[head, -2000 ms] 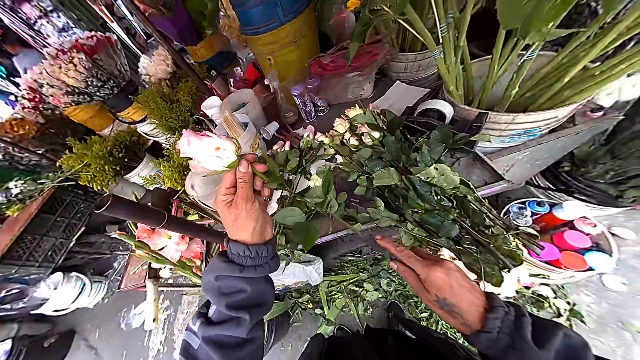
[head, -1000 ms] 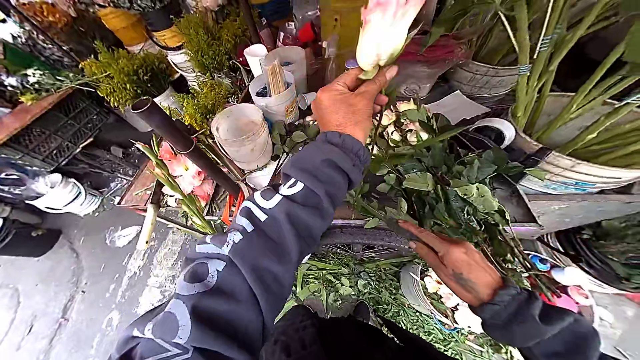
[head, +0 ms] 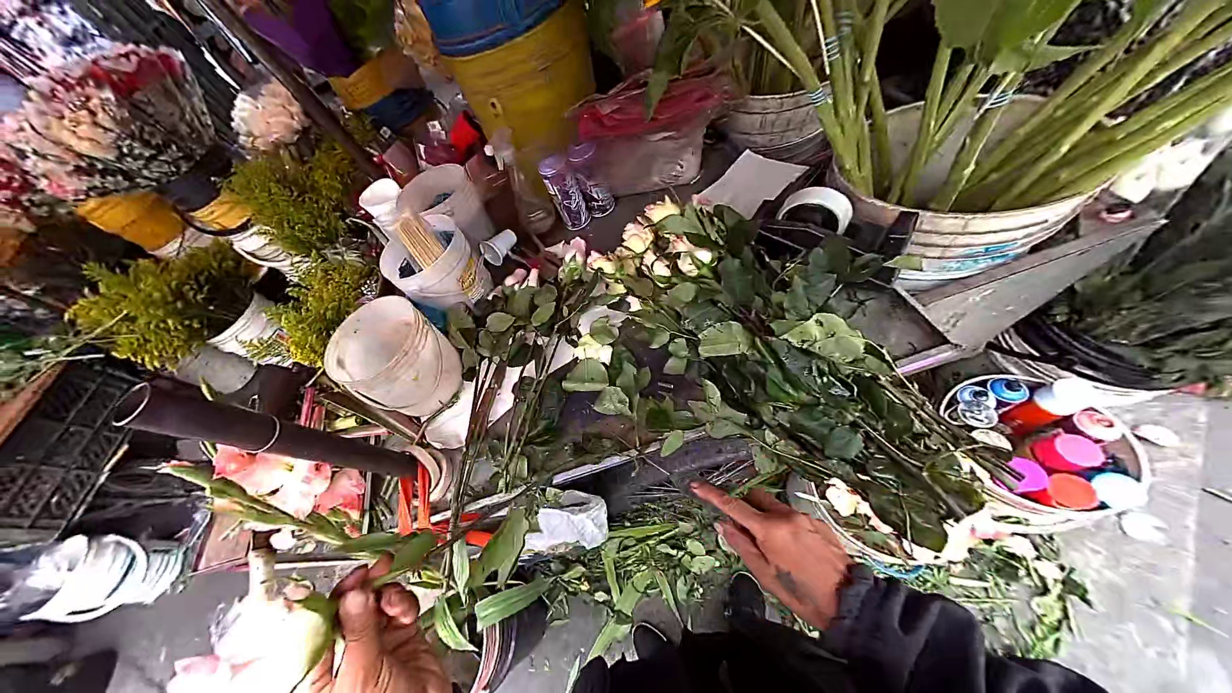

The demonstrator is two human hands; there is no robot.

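Note:
My left hand [head: 375, 626], at the bottom left, pinches a pale pink rose [head: 255, 630] just below its head; the bloom is low and partly cut off by the frame. My right hand [head: 780, 549] is held out low at centre right, fingers apart, with nothing seen in it. Beyond it, a pile of leafy rose stems [head: 818, 385] lies across the work table, with cream and pink rose heads [head: 664, 245] at its far end. A smaller group of stems [head: 491, 404] lies to the left of the pile.
White plastic tubs [head: 395, 356] and a dark pipe [head: 269, 433] are at the left. A bucket of thick green stems [head: 1001, 226] stands at the back right. A round container of spray cans [head: 1059, 462] is at the right. Cut leaves [head: 654, 568] litter the ground below.
My left hand has moved from the upper middle down to the lower left with the rose, whose head now points downward. My right hand remains near the stem pile, fingers apart.

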